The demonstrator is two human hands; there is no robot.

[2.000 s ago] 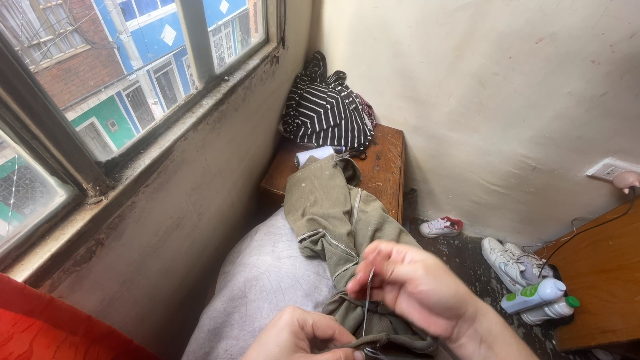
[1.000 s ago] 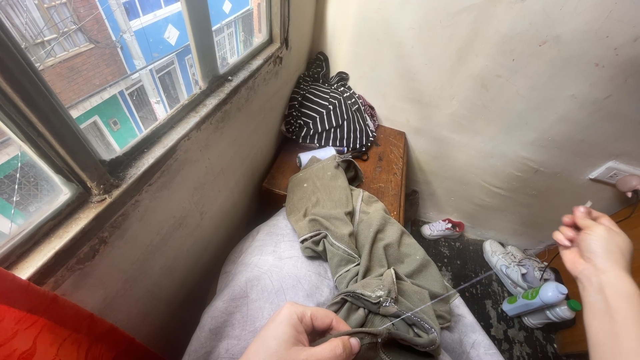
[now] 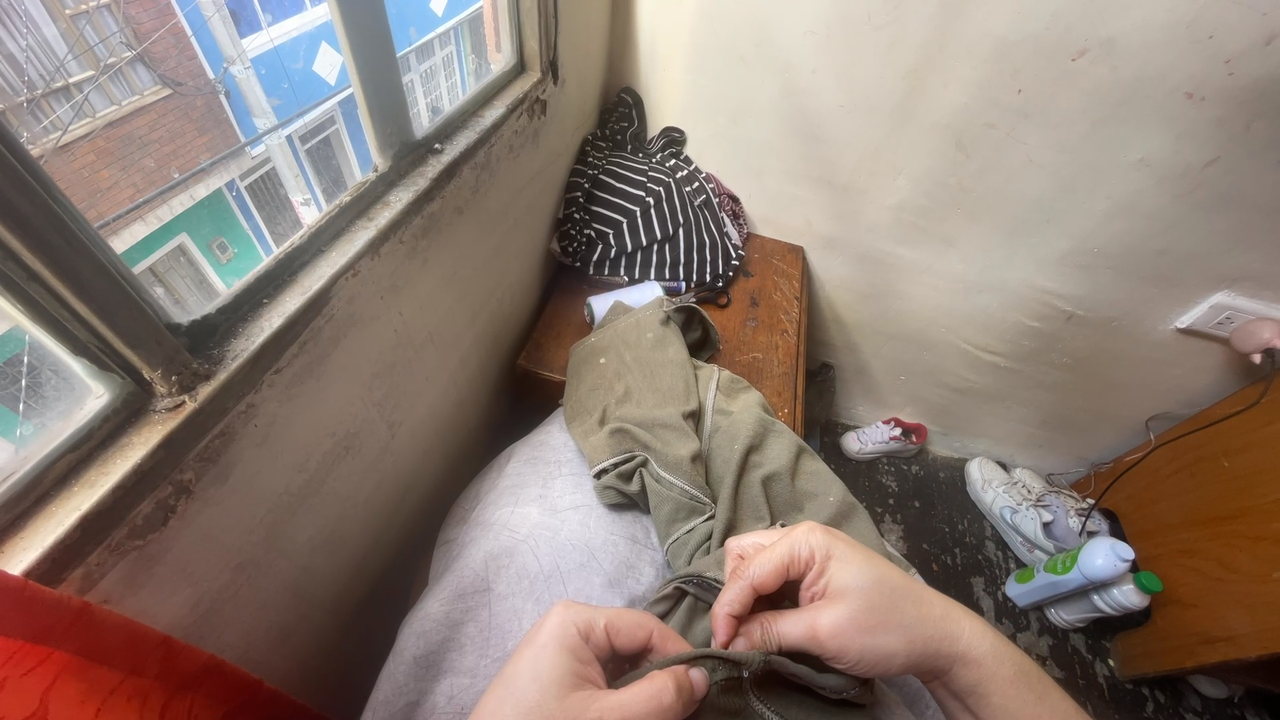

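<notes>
An olive-green knit garment [image 3: 760,460] with pale overlocked seams lies across a light grey cloth [image 3: 530,540] and up onto a small wooden table. At the bottom centre my left hand [image 3: 600,665] pinches the garment's folded edge between thumb and fingers. Just right of it my right hand [image 3: 820,600] has thumb and index finger pressed together at the same edge; a needle, if there, is hidden by the fingers. A spool of white thread [image 3: 625,300] lies on the table against the garment, with dark-handled scissors [image 3: 708,294] beside it.
Black-and-white striped fabric [image 3: 650,210] is heaped on the wooden table [image 3: 780,320]. A window frame [image 3: 370,220] runs along the left, above red cloth [image 3: 110,660]. White sneakers [image 3: 1020,510] and two bottles [image 3: 1070,572] stand right, near a wooden panel [image 3: 1200,540] and wall socket [image 3: 1220,315].
My right hand was stretched out to the right a second ago, with a thread running from the garment towards it. It has come back to the fabric edge beside my left hand, which still holds the cloth.
</notes>
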